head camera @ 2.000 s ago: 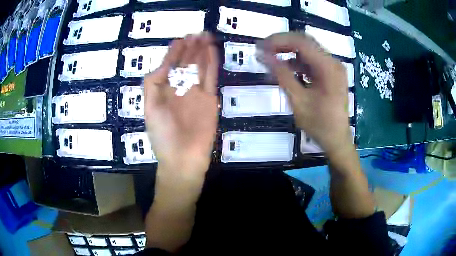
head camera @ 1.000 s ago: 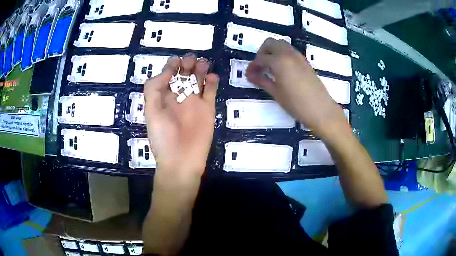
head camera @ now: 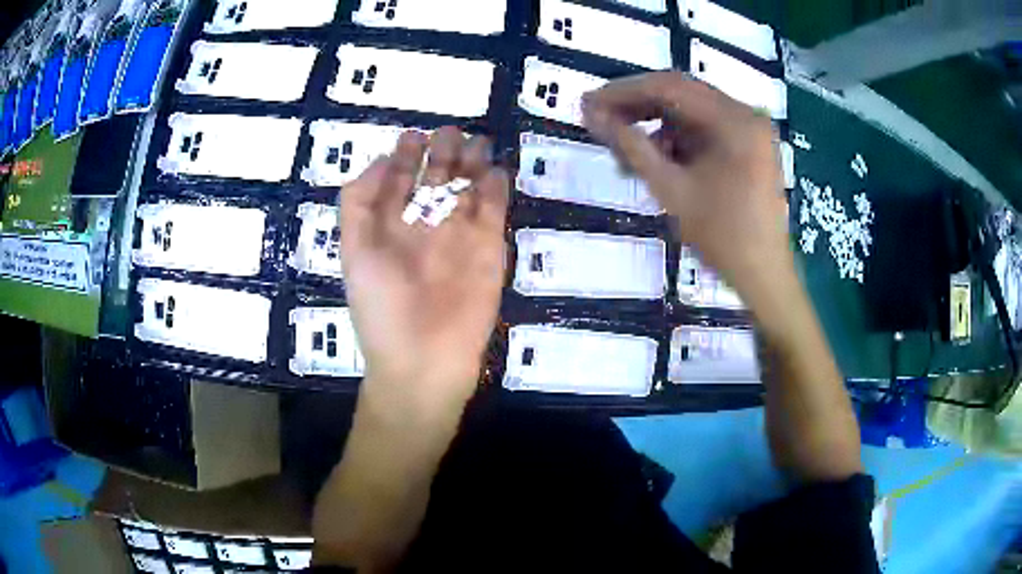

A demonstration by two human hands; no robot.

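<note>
My left hand (head camera: 431, 252) is palm up over the tray with its fingers curled, cupping several tiny white button caps (head camera: 437, 202). My right hand (head camera: 700, 168) is above the third column of shells, thumb and forefinger near each other; a small white bit shows by the fingers, too blurred to tell whether it is pinched. White shell halves (head camera: 590, 265) lie in rows in the black blister tray (head camera: 501, 303). Shells in the left columns show several dark slots; lower ones in the third column show one dark spot. My hands hide parts of some shells.
A loose button pile (head camera: 835, 230) lies on the green surface right of the tray, beside a black box with a yellow label (head camera: 959, 308). Blue-sectioned units (head camera: 146, 67) stand at the upper left above a yellow-green board (head camera: 45, 213). An open carton (head camera: 235, 432) is below the bench.
My right hand moved down to a shell in the third column, then back up and right. My left hand moved slightly right, still cupping the buttons. The tray has shifted in view.
</note>
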